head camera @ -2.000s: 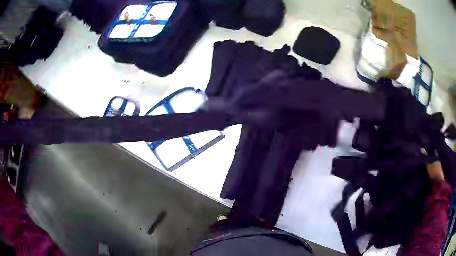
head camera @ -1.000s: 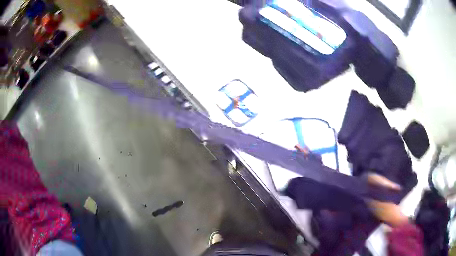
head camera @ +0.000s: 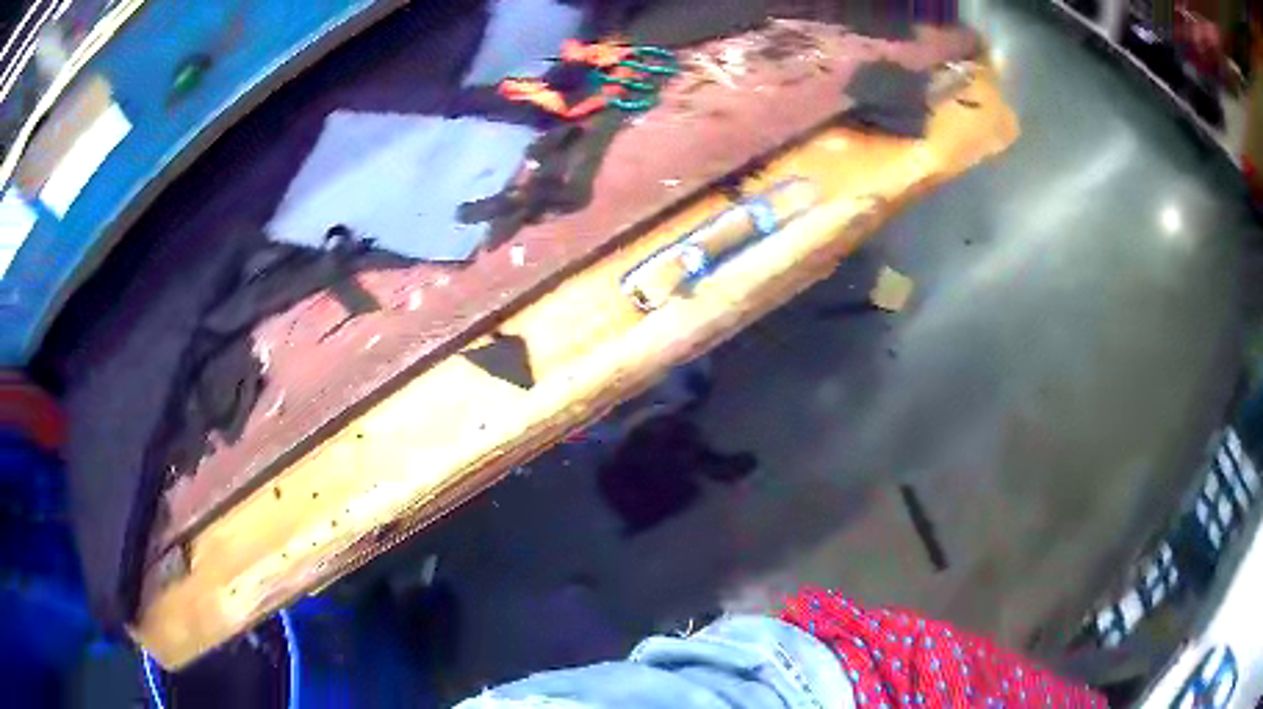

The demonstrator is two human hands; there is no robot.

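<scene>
Neither of my hands is in view. A red dotted sleeve or garment and pale blue denim show at the bottom. In front is a reddish-brown worktop (head camera: 416, 302) with a pale wooden edge (head camera: 346, 471). A pale grey slab (head camera: 402, 180) lies on dark fabric at the back. Green loop handles, like scissors (head camera: 634, 78), lie beside orange pieces (head camera: 561, 92). A narrow blue-framed die (head camera: 713, 247) rests on the wooden edge. A dark triangular fabric scrap (head camera: 503, 362) lies on that edge.
A large blue machine body (head camera: 194, 104) curves along the upper left. The grey floor (head camera: 1067, 319) holds a small yellowish piece (head camera: 891, 290) and a dark strip (head camera: 924, 528). A blurred dark reddish shape (head camera: 658, 474) is below the worktop. A white table corner with a blue die (head camera: 1212, 681) shows lower right.
The view has swung from the white table to the wooden-edged worktop and blue machine. The long dark strip and the hand seen gripping it are out of the picture.
</scene>
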